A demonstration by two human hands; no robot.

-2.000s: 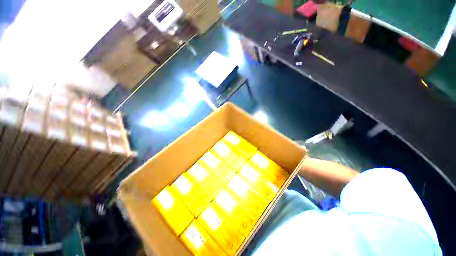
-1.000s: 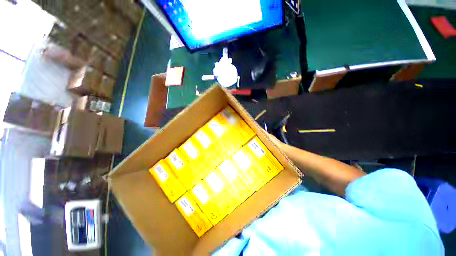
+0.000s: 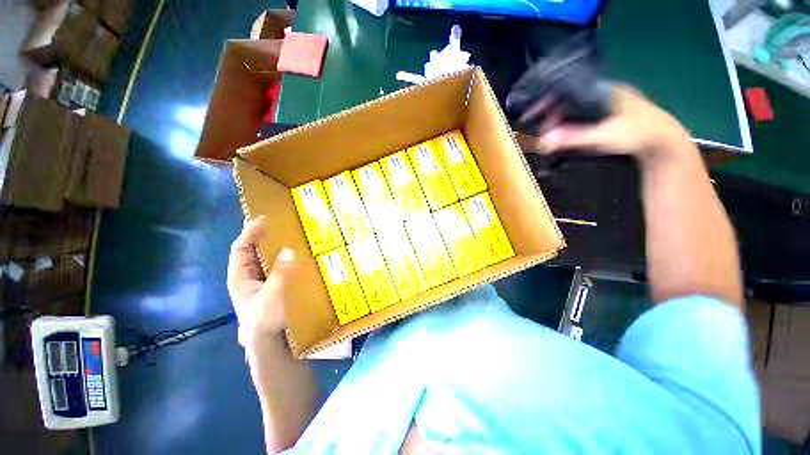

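Note:
The open brown carton (image 3: 355, 120) is tilted in front of my body. Two rows of yellow boxes (image 3: 404, 222) with white labels lie inside, with a gap along the carton's left side. My left hand (image 3: 258, 275) grips the carton's left wall, thumb over the edge. My right hand (image 3: 613, 124) is raised beyond the carton's upper right edge, around a blurred black object (image 3: 564, 80) that looks like the barcode scanner. Its fingers are blurred.
A monitor (image 3: 506, 7) and a white stand (image 3: 444, 62) are at the top. A red pad (image 3: 303, 53) lies by another open carton (image 3: 233, 93) at upper left. A scale display (image 3: 75, 371) is at lower left. Stacked cartons (image 3: 67, 151) stand at left.
The view has turned towards the monitor bench. The carton has rotated and levelled. My left hand now shows on its left wall. My right hand has come up from behind the carton with the black object.

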